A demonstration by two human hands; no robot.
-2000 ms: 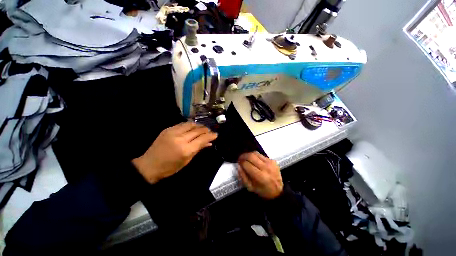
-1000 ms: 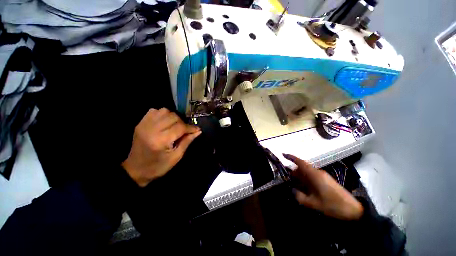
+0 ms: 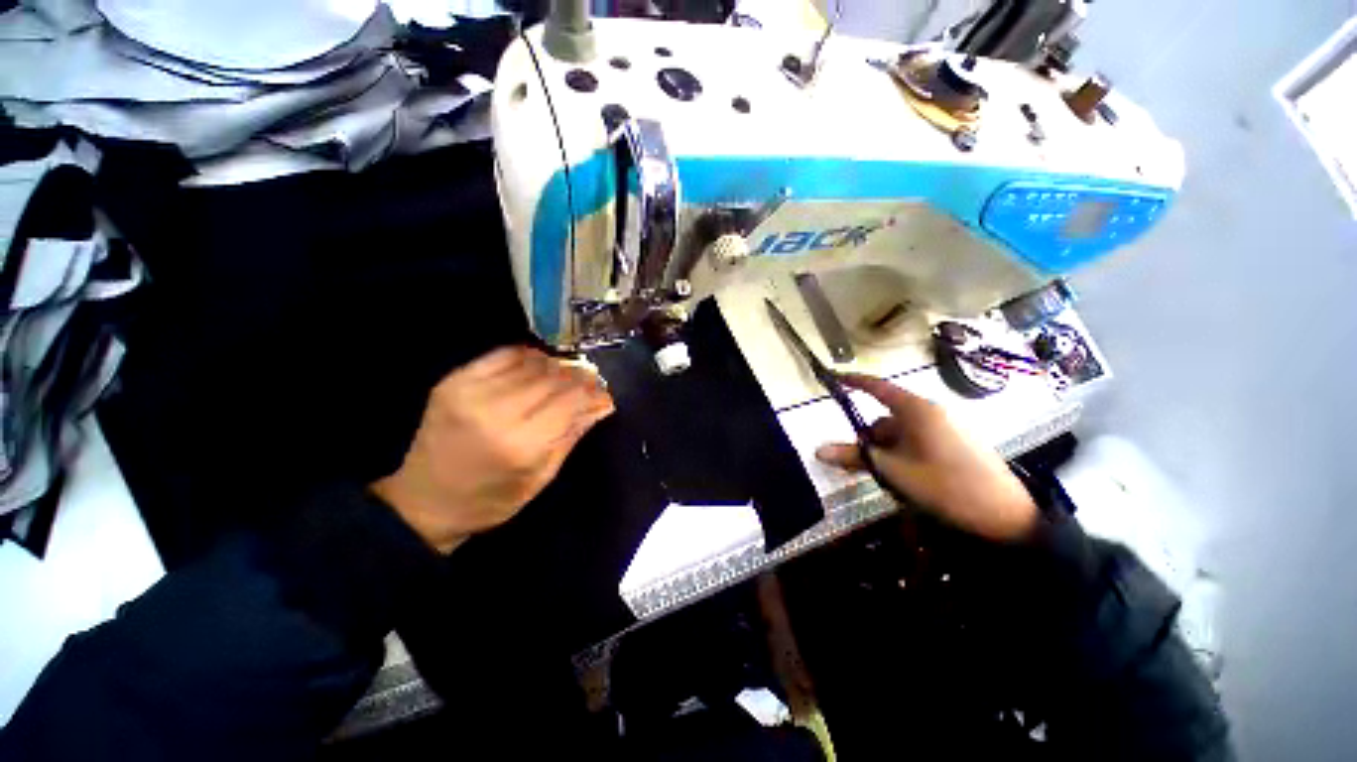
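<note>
The black garment panel [image 3: 700, 432] lies under the head of the white and blue sewing machine [image 3: 774, 194] and spreads to the left and over the table's front edge. My left hand [image 3: 499, 439] is at the needle area, fingers pinched together on the black cloth. My right hand [image 3: 938, 454] holds the fabric scissors [image 3: 811, 350], blades pointing up and left over the machine bed, right of the cloth and apart from it. The needle and presser foot are mostly hidden.
Grey-white cut pieces with black edges [image 3: 238, 75] are stacked at the back left, with more at the left [image 3: 52, 328]. A dark disc [image 3: 970, 360] and small clutter sit at the table's right end. The ruler edge [image 3: 700, 573] runs along the front. A wall stands at right.
The scissors lay under the machine arm two seconds ago and are now in my right hand. Since one second ago they have moved up and away from the cloth. My left hand stays near the needle.
</note>
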